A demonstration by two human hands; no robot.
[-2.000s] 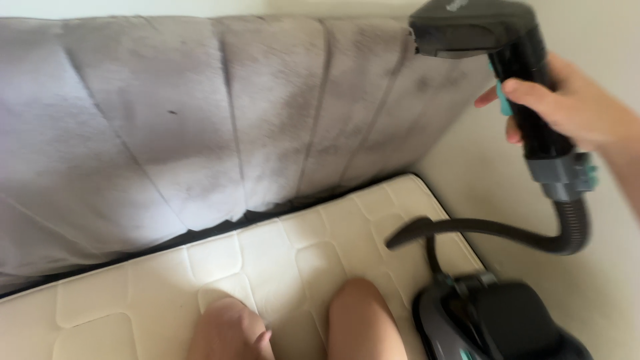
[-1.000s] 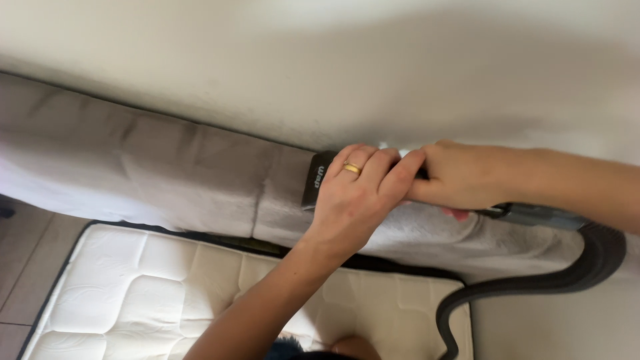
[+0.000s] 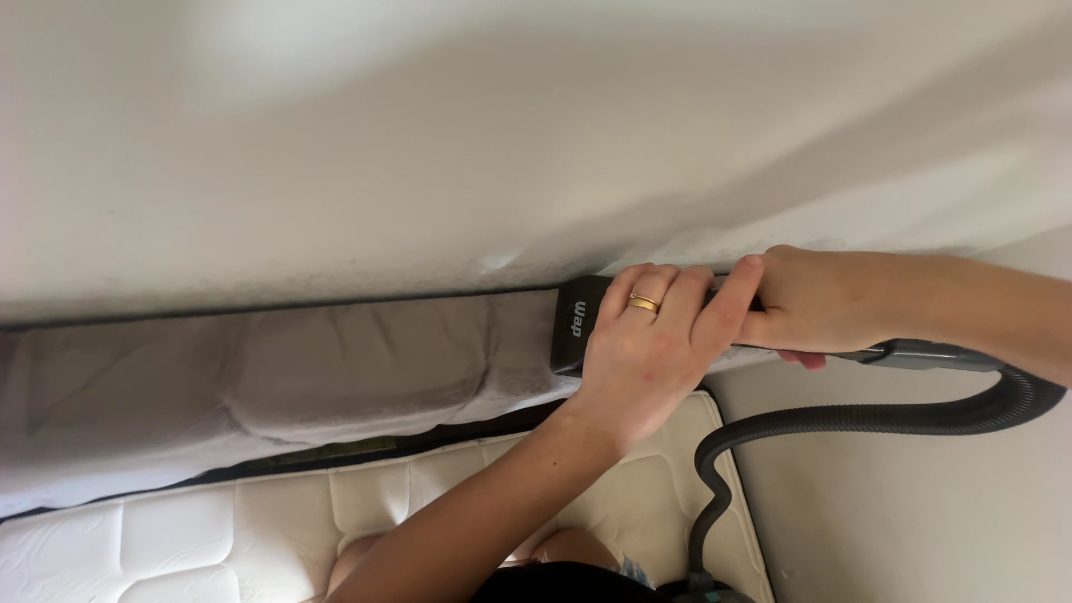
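Observation:
A black Wap upholstery cleaner nozzle [image 3: 574, 327] lies flat on the top edge of a grey fabric headboard [image 3: 360, 360]. My left hand [image 3: 649, 343], with gold-coloured rings on one finger, presses over the nozzle's body from above. Just to its right my right hand [image 3: 816, 301] is wrapped around the handle, its fingers partly hidden. The grey tube end [image 3: 930, 353] emerges beyond my right wrist and joins a ribbed black hose [image 3: 854, 419]. That hose curves back down to the cleaner's body [image 3: 712, 593], of which only a small part shows at the bottom edge.
A pale wall [image 3: 377, 151] with dark specks low down runs behind the headboard. Another wall [image 3: 904, 519] stands at the right. Below the headboard lies a white quilted mattress [image 3: 176, 528], with a dark gap between them. My knees rest on the mattress.
Two seconds ago my right hand held the nozzle raised at the headboard's right end, with my left hand out of view. Now both hands are on it along the top edge. The view has shifted strongly.

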